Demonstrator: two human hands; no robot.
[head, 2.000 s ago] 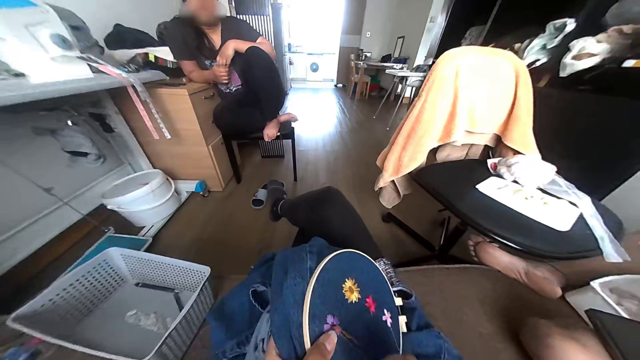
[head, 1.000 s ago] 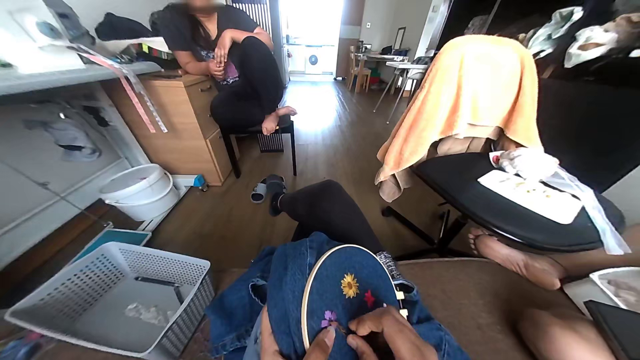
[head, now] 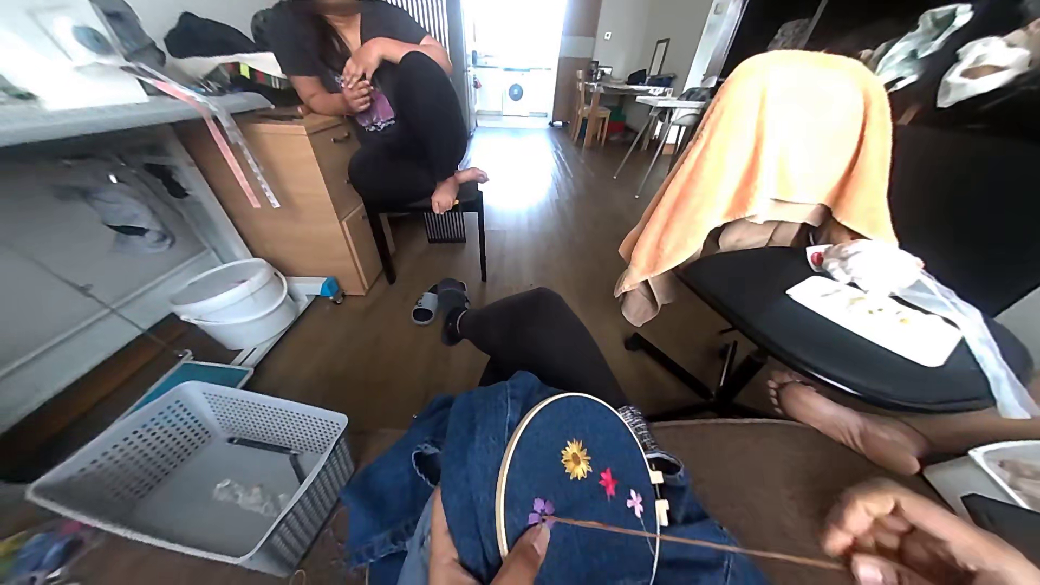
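Blue denim (head: 601, 431) is stretched in a wooden embroidery hoop (head: 505, 479) on my lap, with stitched flowers: a yellow one (head: 576, 460), a red one (head: 608, 483), a pink one (head: 634, 503) and a purple one (head: 540, 511). My left hand (head: 524, 556) holds the hoop's lower left side, thumb on the fabric just below the purple flower, the other fingers behind. A brown thread (head: 691, 542) runs taut from beside the purple flower to my right hand (head: 910, 536), whose curled fingers pinch it at the lower right. Whether a needle is in those fingers cannot be seen.
A grey plastic basket (head: 203, 532) stands at lower left, near white buckets (head: 236, 301). A black chair (head: 756, 301) at right bears a white sheet (head: 873, 321). Another person (head: 406, 122) sits on a chair ahead. Somebody's bare foot (head: 845, 422) lies right of my lap.
My right hand was at the purple flower beside my left thumb one second ago; it has moved away to the right, and the brown thread is now drawn out between.
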